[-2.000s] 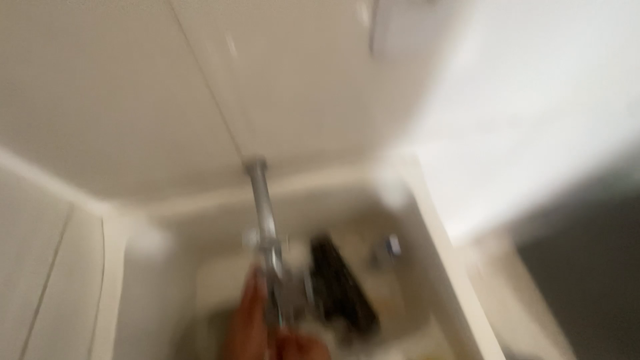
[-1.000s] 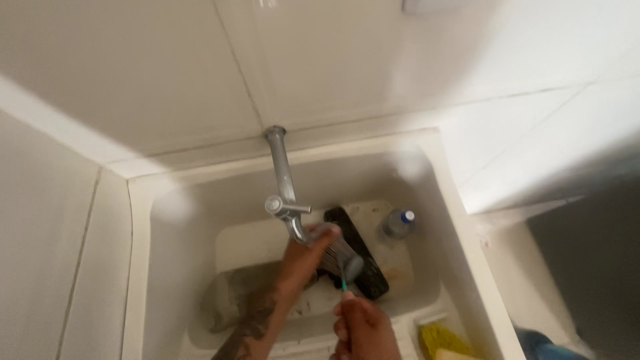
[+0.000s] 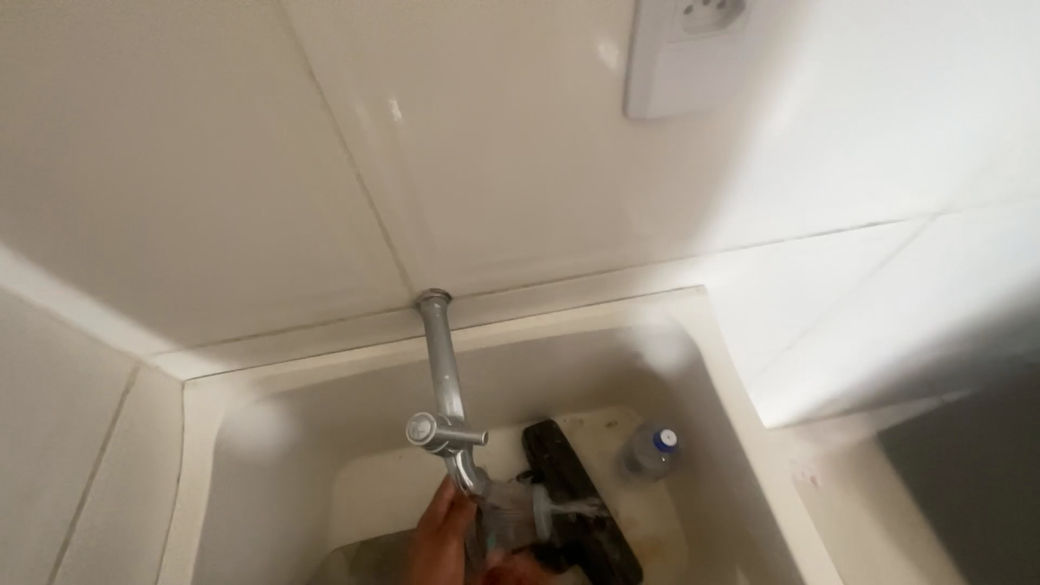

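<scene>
Below the chrome tap [image 3: 443, 366], a clear, jar-like container [image 3: 512, 516] lies tilted under the spout, with water spraying from its right end. My left hand [image 3: 443, 528] grips its left side, close to the spout. At the bottom edge of the view, my right hand [image 3: 516, 570] is blurred and partly cut off, just beneath the container. A small teal spot shows through the clear wall; what it belongs to is not plain. Behind the container, a long black object [image 3: 577, 496] lies slantwise in the sink.
A clear bottle with a blue and white cap [image 3: 650, 451] stands inside the sink [image 3: 751, 487], right of the black object. A greyish item [image 3: 366, 556] lies at lower left. A wall socket [image 3: 682, 69] is above, and a dark surface [image 3: 967, 479] is at right.
One second ago my right hand held a thin teal-handled tool at the container's mouth; now that hand is lower in view and blurred. Spray now leaves the container. The view has shifted upward.
</scene>
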